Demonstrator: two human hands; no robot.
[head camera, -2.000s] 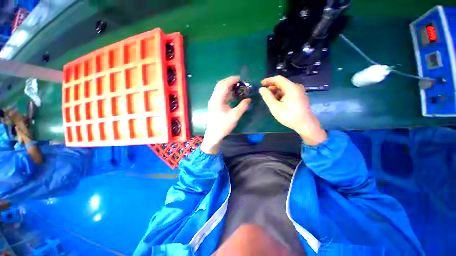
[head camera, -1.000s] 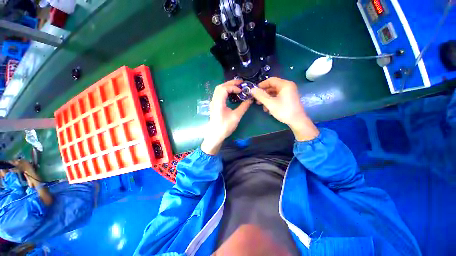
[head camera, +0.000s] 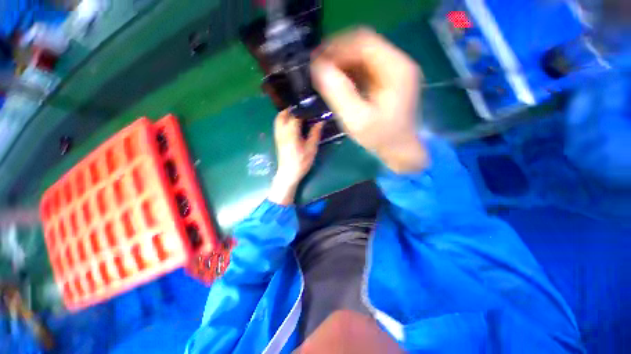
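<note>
The black toggle clamp fixture (head camera: 287, 52) with its metal linkage stands at the top centre, blurred. My left hand (head camera: 294, 152) is at the near end of the fixture, thumb and fingers around a dark spot with a shiny part. The round workpiece cannot be made out clearly there. My right hand (head camera: 373, 97) is raised beside the fixture's linkage, strongly blurred, with fingers curled. Whether it holds anything cannot be seen.
Stacked orange-red trays (head camera: 114, 214) lie at the left, the lower one holding black parts. A small-holed red tray (head camera: 211, 261) shows below the bench edge. A blue control box (head camera: 495, 52) is at the upper right. Dark parts (head camera: 66, 144) lie on the green surface at left.
The view has shifted and turned. My hands were together on the round part; now they are apart, the left at the fixture's base and the right raised. The white bottle no longer shows.
</note>
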